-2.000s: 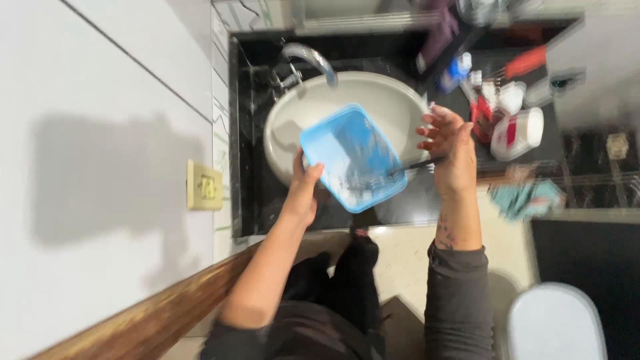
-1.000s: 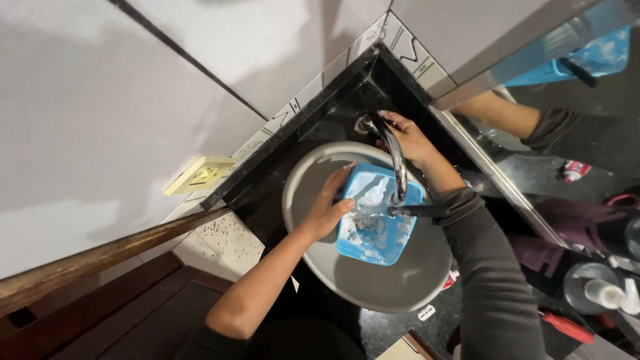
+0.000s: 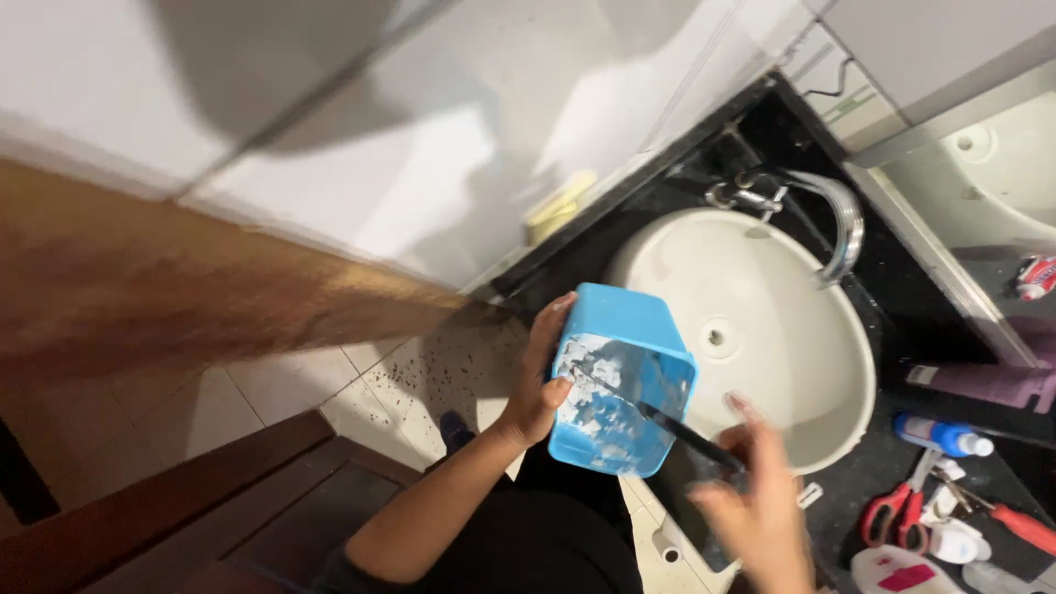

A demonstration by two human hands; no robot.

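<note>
My left hand (image 3: 540, 379) grips the side of a blue plastic container (image 3: 631, 318), thumb over its rim, beside the white washbasin (image 3: 792, 371). White paste-like residue (image 3: 590, 371) coats part of the container's inside. A tool with a black handle (image 3: 693, 437) leans in the container, its far end among the residue. My right hand (image 3: 763, 495) is blurred near the handle's outer end, fingers spread; whether it touches the handle cannot be told.
A chrome faucet (image 3: 846, 223) arches over the basin. On the black counter at right lie red-handled scissors (image 3: 887, 516), a blue bottle (image 3: 940, 435), a red-handled tool (image 3: 1023, 528) and a white container (image 3: 899, 573). A wooden edge (image 3: 247, 280) runs along the left.
My right hand has left the faucet and is now by the black handle. The blue container has moved from over the basin to its near-left edge. The view has shifted.
</note>
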